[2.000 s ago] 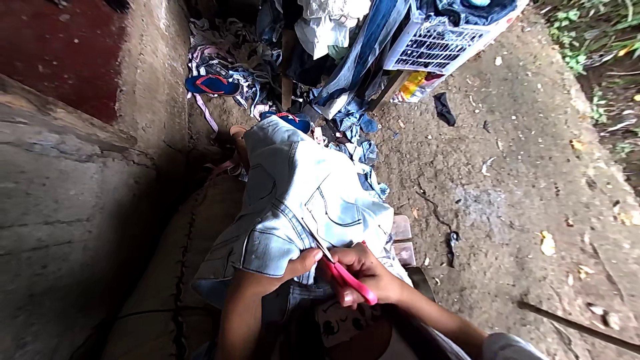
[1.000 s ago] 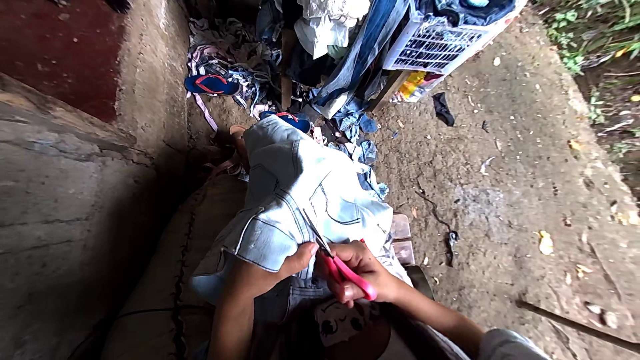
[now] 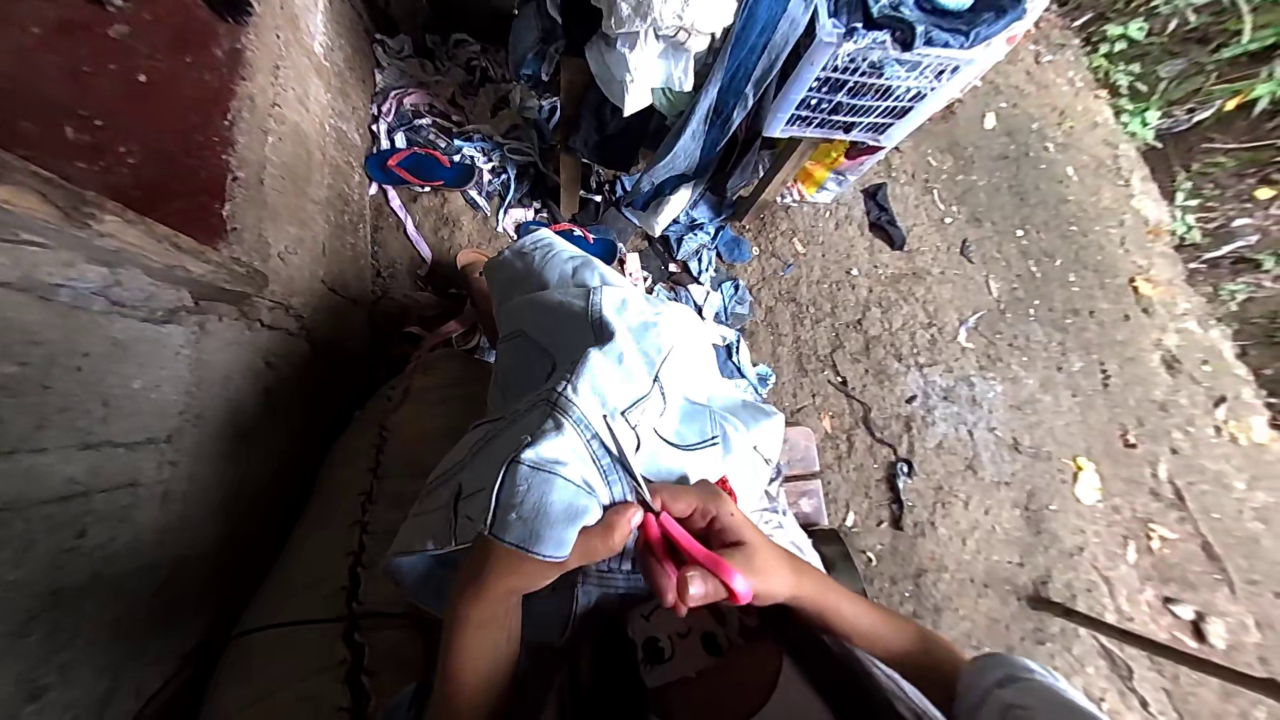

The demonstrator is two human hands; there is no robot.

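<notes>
Light-blue denim jeans (image 3: 640, 350) lie spread over my lap, with seams and pockets showing. My left hand (image 3: 570, 550) grips the denim near a thick seam; its thumb shows on top and the fingers are hidden under the cloth. My right hand (image 3: 720, 550) is closed around the pink handles of a pair of scissors (image 3: 690, 550). The metal blades point up and left and lie along the seam, just beyond my left thumb. How far the blades are apart is hard to tell.
A white plastic crate (image 3: 850, 85) of denim stands at the top on wooden supports. Fabric scraps (image 3: 470, 130) and a blue flip-flop (image 3: 420, 168) lie at upper left. A concrete wall (image 3: 100, 400) is at left, a stick (image 3: 1150, 645) on the dirt ground at right.
Both hands stay near the same seam, with the scissors still in my right hand. The denim by my left hand has shifted slightly in its folds.
</notes>
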